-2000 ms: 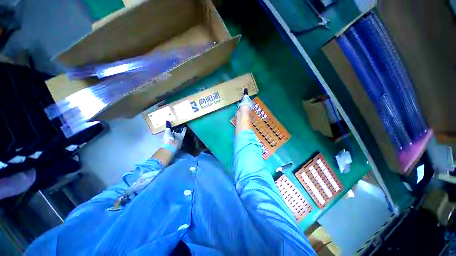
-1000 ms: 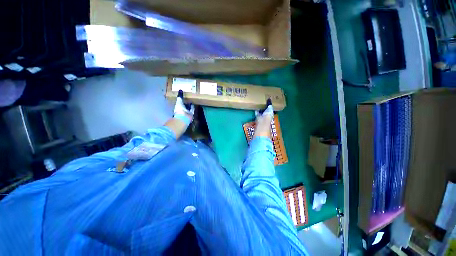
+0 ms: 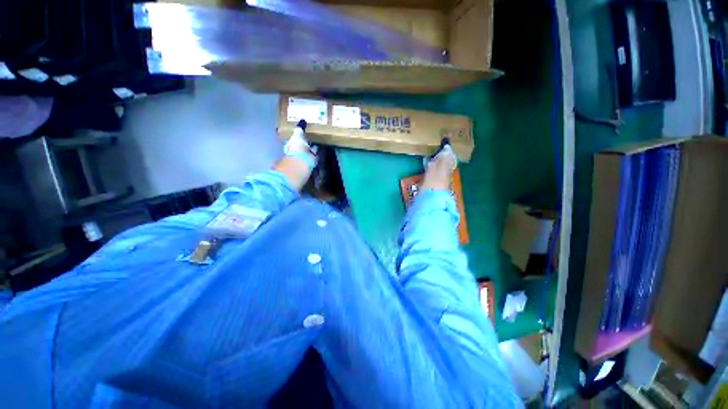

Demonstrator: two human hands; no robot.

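A long narrow brown carton [image 3: 419,133] with two white labels and dark print lies crosswise in front of me, near the green mat. My left hand [image 3: 299,147], in a white glove with dark fingertips, grips its left end, thumb on top. My right hand [image 3: 441,153], gloved the same way, grips its right end. The fingers under the carton are hidden. An orange-brown fixture board [image 3: 461,209] lies on the mat, partly covered by my right hand and forearm. Another fixture board [image 3: 485,297] shows only at its edge past my right sleeve.
A large open carton [image 3: 351,78] with clear-purple tubes stands beyond the narrow carton. A shelf edge [image 3: 563,200] runs along the right. Beyond it stands a carton of purple-blue tubes [image 3: 638,232]. A small open box [image 3: 523,238] sits on the green mat [image 3: 363,192]. Black bins are at the far left.
The view has turned, so the narrow carton now lies nearly level instead of slanting. Both hands keep their hold on its ends. My right sleeve now covers more of the fixture boards.
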